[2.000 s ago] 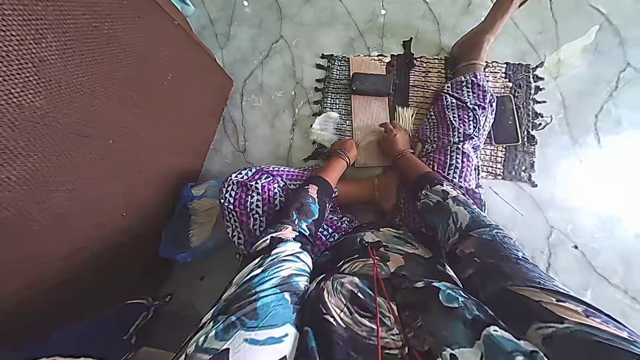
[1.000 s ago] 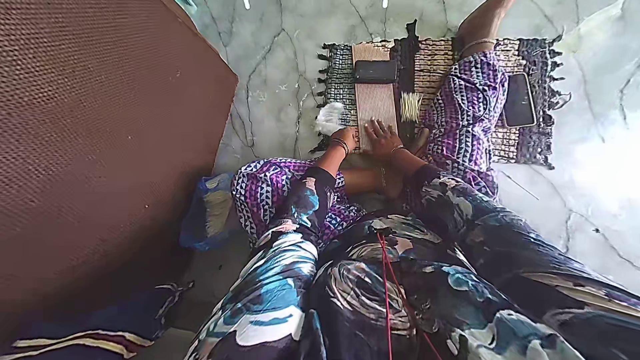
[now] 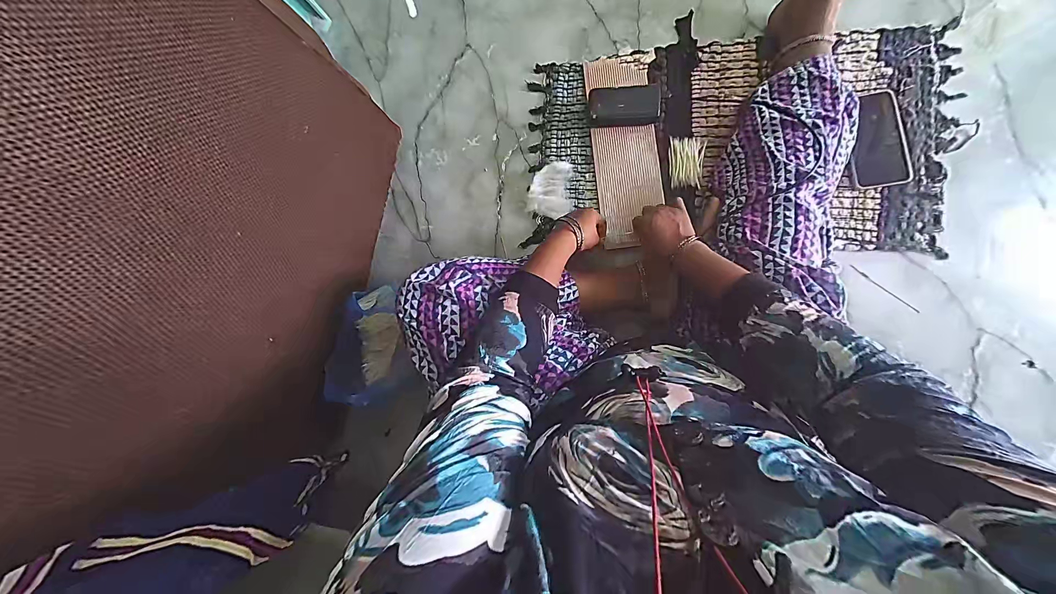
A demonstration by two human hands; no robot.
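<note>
A ribbed, light-brown strip (image 3: 629,177) lies lengthwise on a woven fringed mat (image 3: 563,124), with a dark rectangular object (image 3: 624,106) across its upper part. My left hand (image 3: 589,229) is at the strip's lower left edge, its fingers curled; what they hold is too small to tell. At the lower right edge, my right hand (image 3: 662,226) rests with bent fingers, and its fingertips are partly hidden. A bundle of pale thin sticks or wicks (image 3: 686,162) lies right of the strip. White fluffy material, like cotton (image 3: 551,190), lies left of it.
A smartphone (image 3: 881,139) lies on the mat's right part, beyond my patterned trouser leg (image 3: 780,157). A large brown textured panel (image 3: 198,206) fills the left side. A blue plastic bag (image 3: 351,346) sits beside its edge. A thin stick (image 3: 884,289) lies on the marbled floor.
My right hand lay spread flat on the strip one second ago; its fingers are now bent near the strip's lower right edge. My left hand stays by the lower left edge.
</note>
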